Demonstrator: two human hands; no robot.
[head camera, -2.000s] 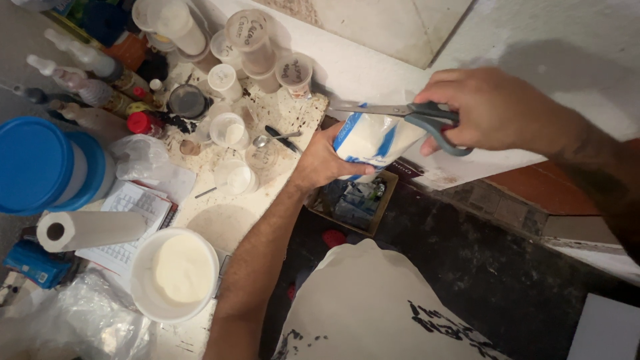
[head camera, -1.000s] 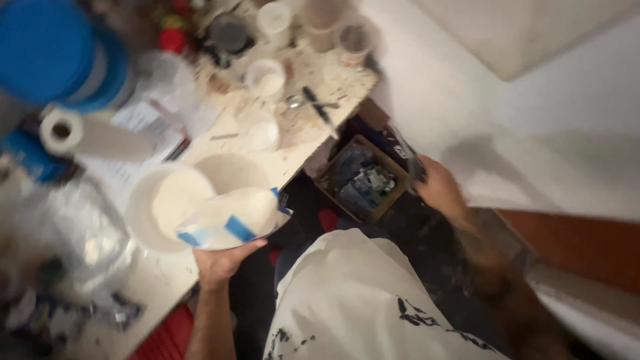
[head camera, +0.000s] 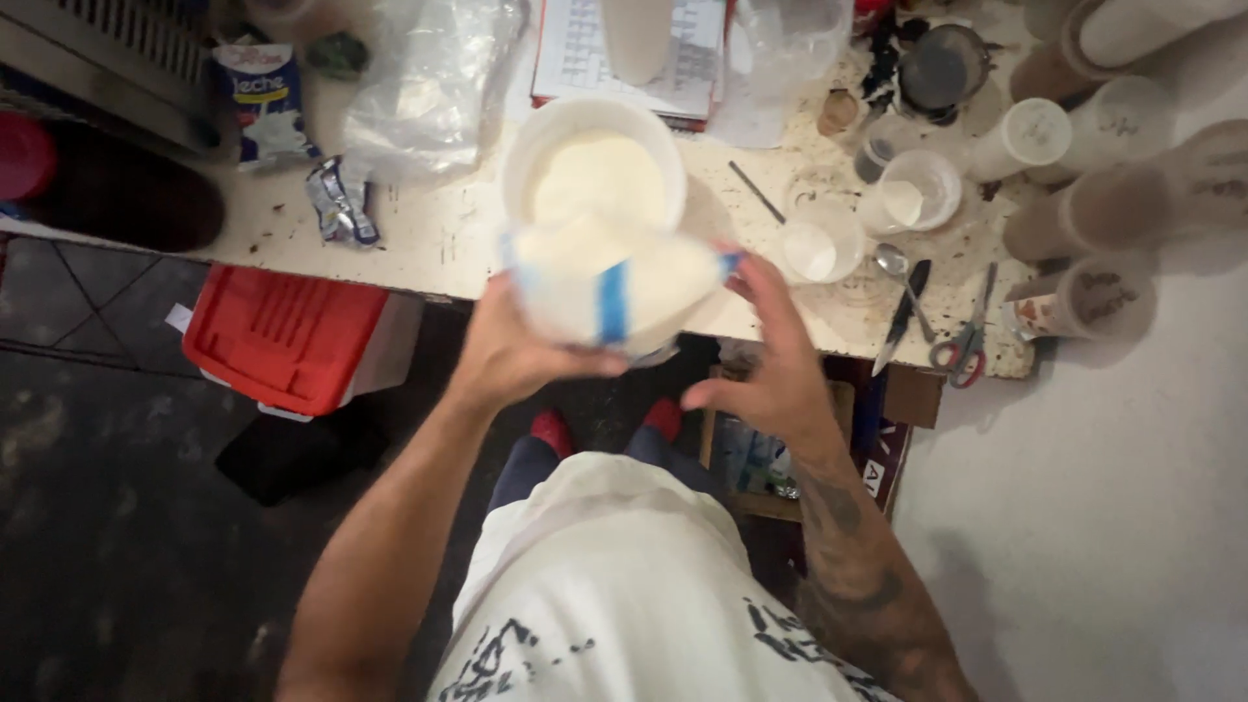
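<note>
A clear plastic bag of pale powder with blue marks (head camera: 648, 297) is tilted at the near rim of a white plastic tub (head camera: 673, 161). Pale powder (head camera: 600, 175) lies in the tub. My left hand (head camera: 522, 351) grips the bag's left side and underside, thumb across its lower edge. At the bag's right corner is my right hand (head camera: 770, 361), thumb spread apart from the fingers; blur hides whether the fingertips pinch the blue corner.
Right of the tub are plastic cups (head camera: 821, 244), a spoon (head camera: 892, 258), a knife (head camera: 902, 317) and scissors (head camera: 963, 351) by the table edge. A milk powder packet (head camera: 265, 107) and crumpled foil wrapper (head camera: 341, 205) lie left. Below stands a red-lidded bin (head camera: 283, 336).
The bag has moved from beside the table to the tub. My right hand, which held grey-handled scissors two seconds ago, no longer has them and is at the bag. The view has swung left.
</note>
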